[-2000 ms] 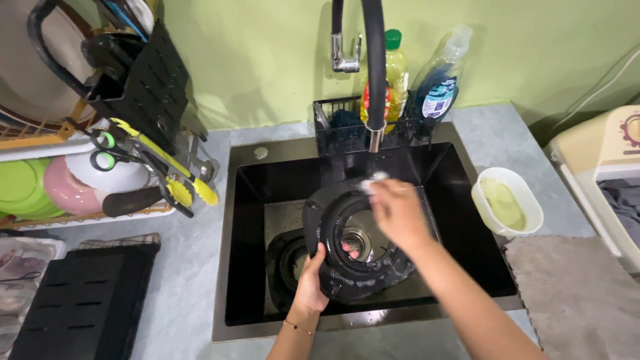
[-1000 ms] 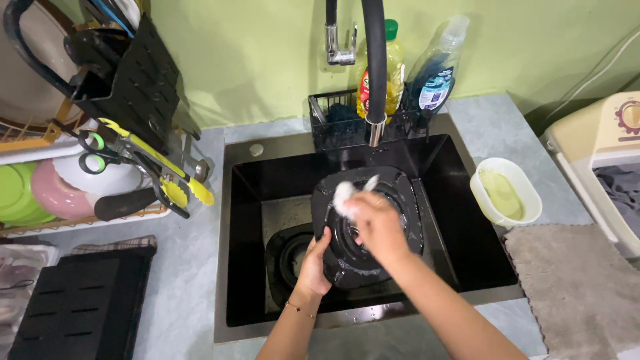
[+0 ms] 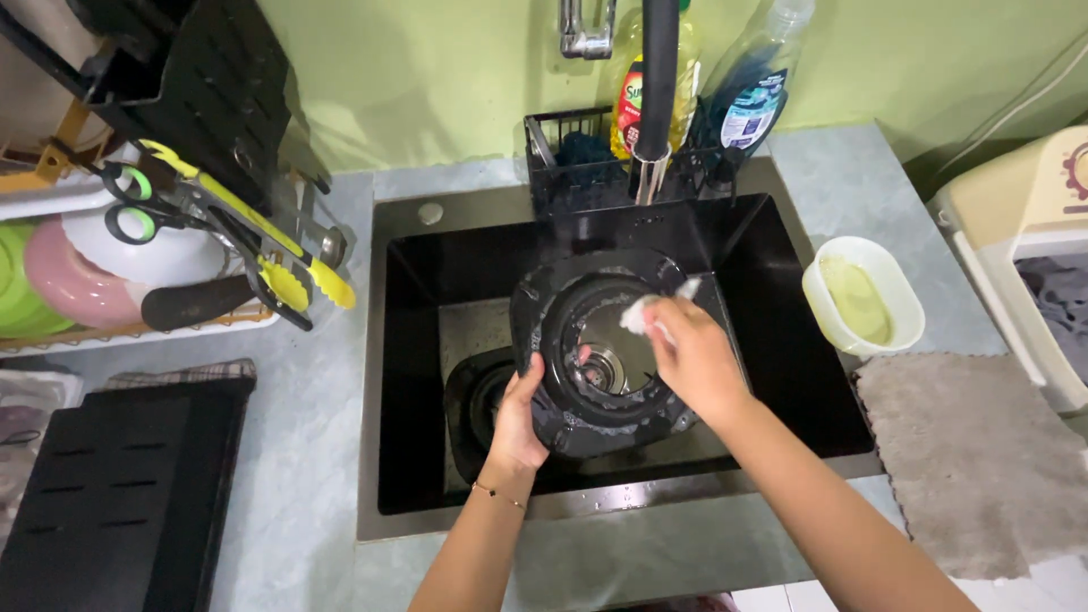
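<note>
My left hand [image 3: 520, 418] grips the left edge of a black plate-like part with a round central opening [image 3: 552, 297], held tilted over the sink. Suds and water drops lie on its surface. In my right hand [image 3: 693, 348] is a white, crumpled sponge or cloth [image 3: 639, 314], against the upper right of the ring around the opening. The sink drain [image 3: 602, 370] shows through the opening. A second black part [image 3: 467, 408], with a round recess, rests in the sink at the left, partly hidden behind the held one.
Around the black sink [image 3: 408, 340] are a faucet [image 3: 659, 102], a caddy [image 3: 569, 187] with dish soap bottles [image 3: 752, 102], a white tub of yellowish liquid [image 3: 863, 293] and a grey cloth [image 3: 977, 459]. A dish rack [image 3: 187, 331] with tongs [image 3: 255, 225] stands left, near a black slotted panel [image 3: 102, 493].
The held black part has turned in my left hand, so its opening shows the drain again. My right hand has moved from over the middle of the part to the right side of its ring.
</note>
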